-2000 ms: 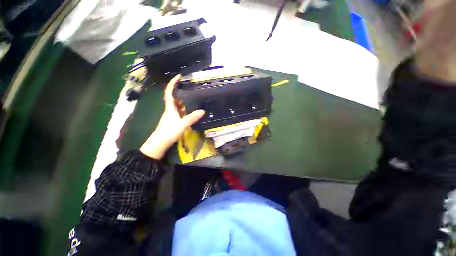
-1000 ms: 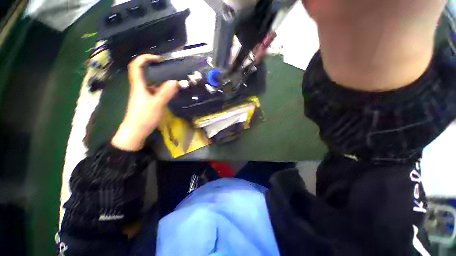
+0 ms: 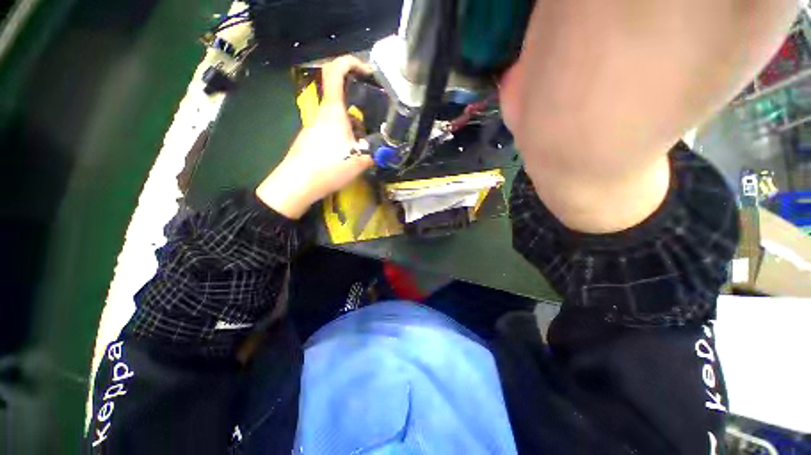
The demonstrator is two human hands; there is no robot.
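Observation:
The black socket housing point(image 3: 462, 153) lies on the yellow-and-black fixture point(image 3: 360, 213), with whitish padding point(image 3: 445, 195) at its near side. My left hand point(image 3: 325, 147) grips the housing's left end, its fingertips close to the nozzle. The powered screwdriver point(image 3: 427, 53) stands over the housing. Its nozzle with a blue collar point(image 3: 386, 157) is at the housing's left part; whether it touches a screw is hidden. My right hand point(image 3: 551, 107) is large and blurred at the screwdriver's dark green body, wrapped around it; its fingers are mostly hidden.
A second black housing point(image 3: 307, 27) stands behind the fixture, partly cut off by the top edge, with thin wires and a connector point(image 3: 216, 80) at its left. The green bench point(image 3: 240, 133) has a pale strip along its left edge. Racks and cartons point(image 3: 774, 249) are at the right.
Two seconds ago the screwdriver was not over the housing; my right hand has brought it in. Since one second ago, the nozzle has moved towards the housing's left end, near my left fingers.

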